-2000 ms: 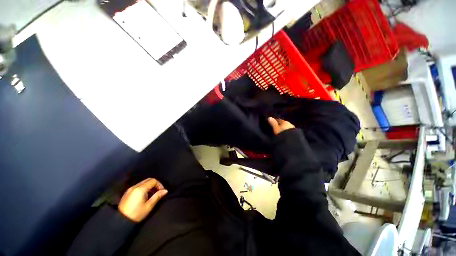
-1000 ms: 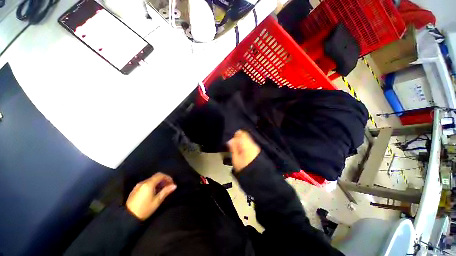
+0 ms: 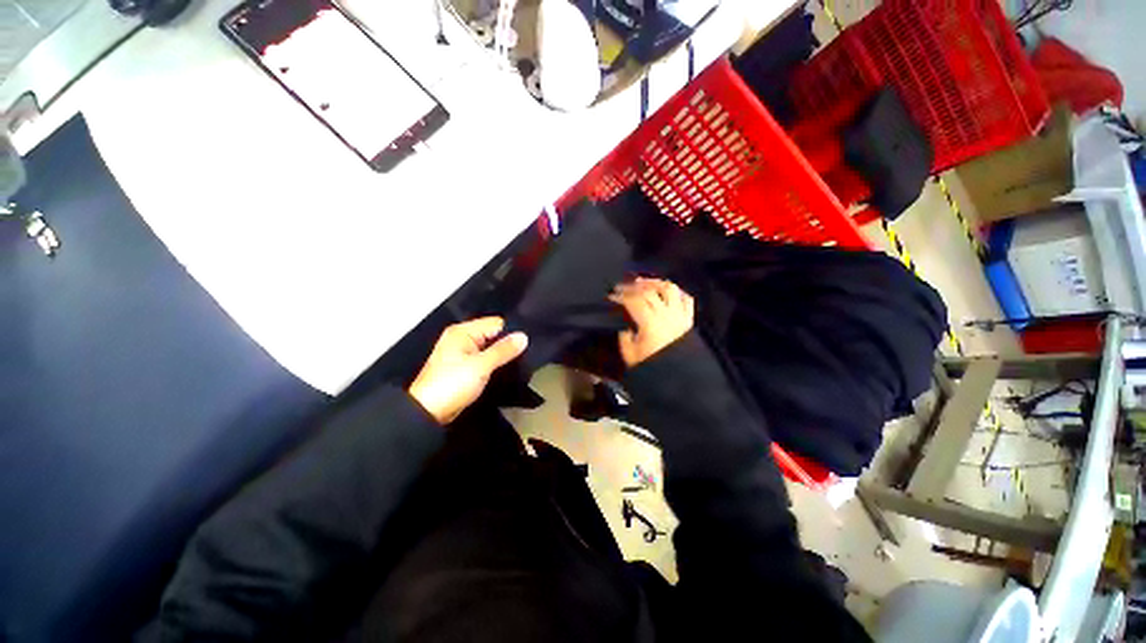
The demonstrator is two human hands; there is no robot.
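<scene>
A dark cut piece [image 3: 568, 291] is stretched between my two hands, just off the front edge of the white table. My left hand [image 3: 463, 367] pinches its left edge between thumb and fingers. My right hand [image 3: 654, 319] grips its right side, with the fingertips partly lost against the dark cloth. A bundle of dark pieces [image 3: 817, 345] hangs over the red basket [image 3: 735, 157], to the right of my right hand. Where the piece ends and the bundle begins is hard to tell.
A smartphone [image 3: 339, 82] lies on the white table [image 3: 251, 189]. A tray with a white round thing [image 3: 568, 57] is at the table's end. A dark blue surface [image 3: 138, 364] fills the left. Another red crate [image 3: 936, 82] and a metal frame [image 3: 930, 433] stand right.
My left hand has moved up and right from my lap and taken hold of the cut piece. My right hand has moved slightly up and right. The piece is now spread between them.
</scene>
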